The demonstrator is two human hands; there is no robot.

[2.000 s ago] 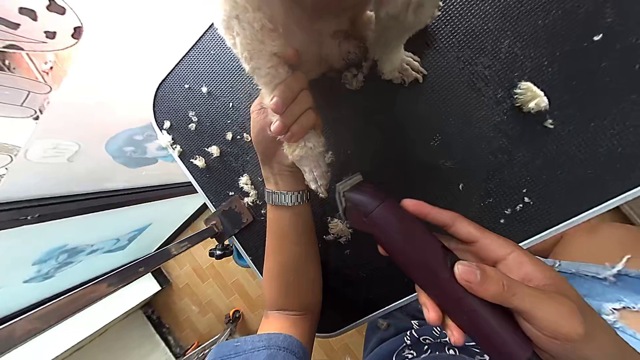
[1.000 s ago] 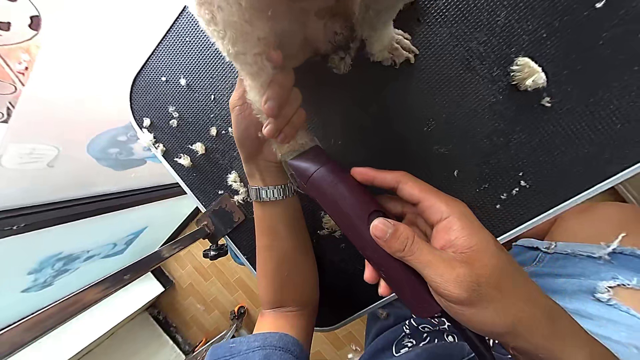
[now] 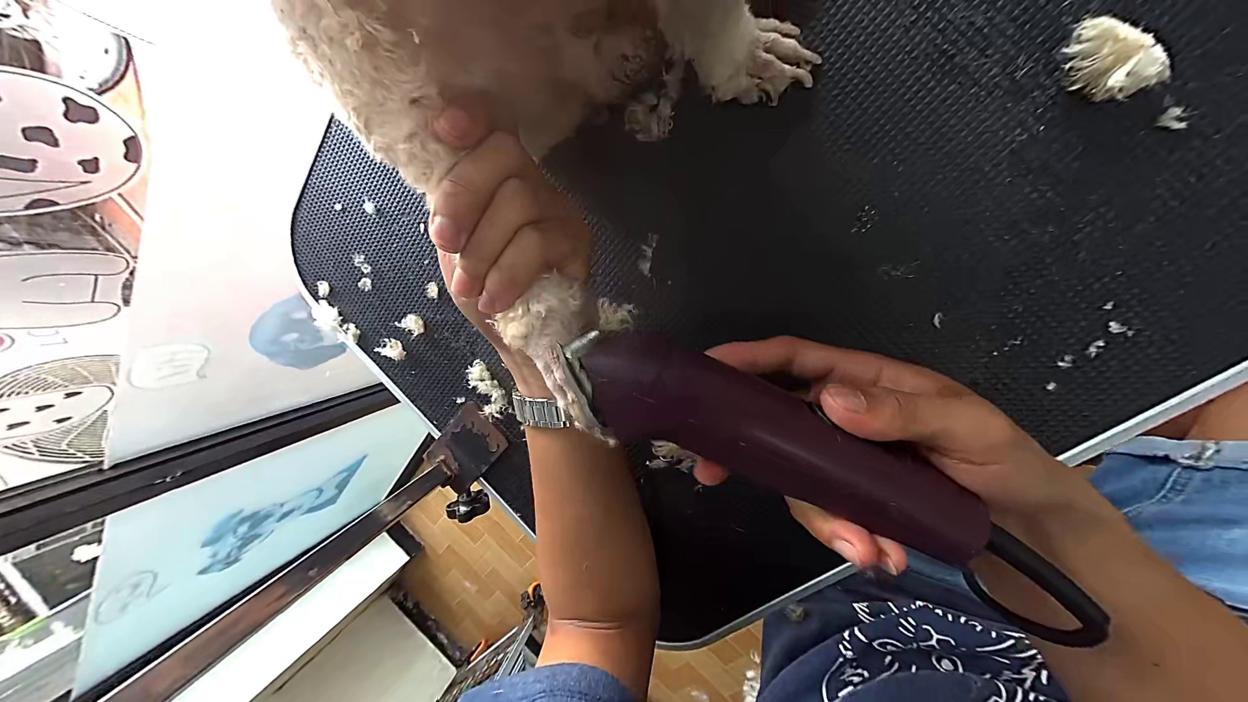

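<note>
My left hand (image 3: pixel 512 219) is closed around the leg of a cream curly-haired dog (image 3: pixel 390 88), with the paw (image 3: pixel 556 351) poking out below the fingers. A metal-band watch (image 3: pixel 541 410) is on that wrist. My right hand (image 3: pixel 907 439) holds a dark purple electric hair clipper (image 3: pixel 780 439), its metal blade (image 3: pixel 577 375) against or very near the side of the paw. A black cord (image 3: pixel 1048 590) leaves the clipper's rear end. Another paw (image 3: pixel 765 63) of the dog stands on the black textured grooming table (image 3: pixel 926 195). The dog's head is out of view.
Clipped hair tufts lie about the table, a large one (image 3: pixel 1114 58) at upper right, several small ones (image 3: pixel 392 348) at left. A rusty metal arm (image 3: pixel 331 556) with a clamp and black knob (image 3: pixel 468 505) meets the table's left edge. Denim-covered legs are at lower right.
The clipper first came up onto the paw, hiding much of it, then shifted so that the paw shows again beside the blade. My left hand keeps its hold on the leg.
</note>
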